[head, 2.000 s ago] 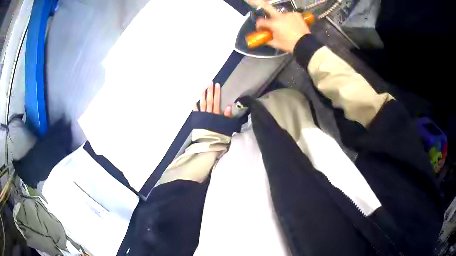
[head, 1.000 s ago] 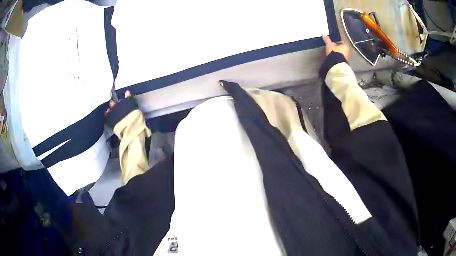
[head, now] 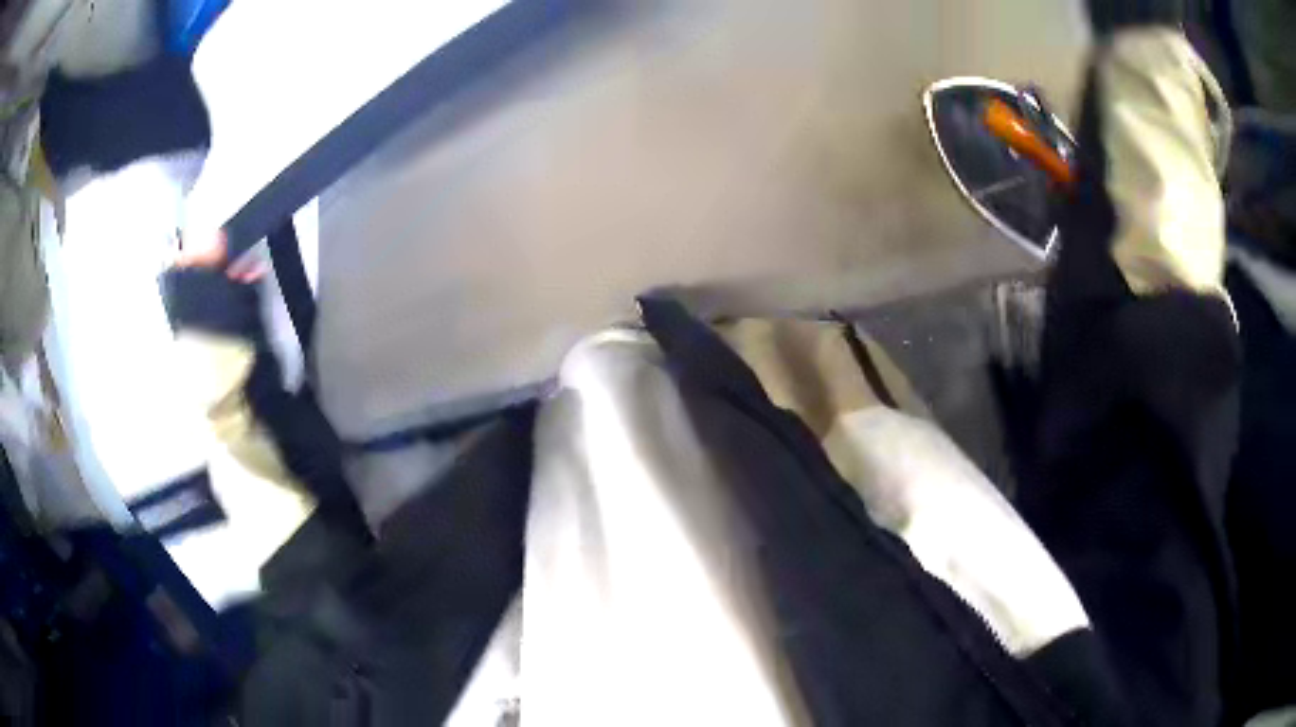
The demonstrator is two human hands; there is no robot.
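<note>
A white garment panel (head: 320, 71) with a dark band (head: 391, 121) along its near edge lies at the upper left, cut off by the top of the picture. My left hand (head: 223, 261) is small and blurred at the panel's near left corner, its fingers closed on the band's end. My right hand is out of the picture past the top right; only its sleeve shows. The steam iron (head: 1002, 164), with an orange handle, rests on the right part of the table, partly behind my right sleeve, with no hand seen on it.
The grey-beige ironing table (head: 611, 199) spans the middle. Stacked white panels (head: 121, 369) with dark stripes hang at the left. A dark patch of cloth (head: 128, 114) and a bit of blue rim (head: 192, 20) show at the upper left.
The panel has shifted up and left in view, baring the table. My left hand stays at its near left corner. My right hand has left the panel's right corner and gone out of view.
</note>
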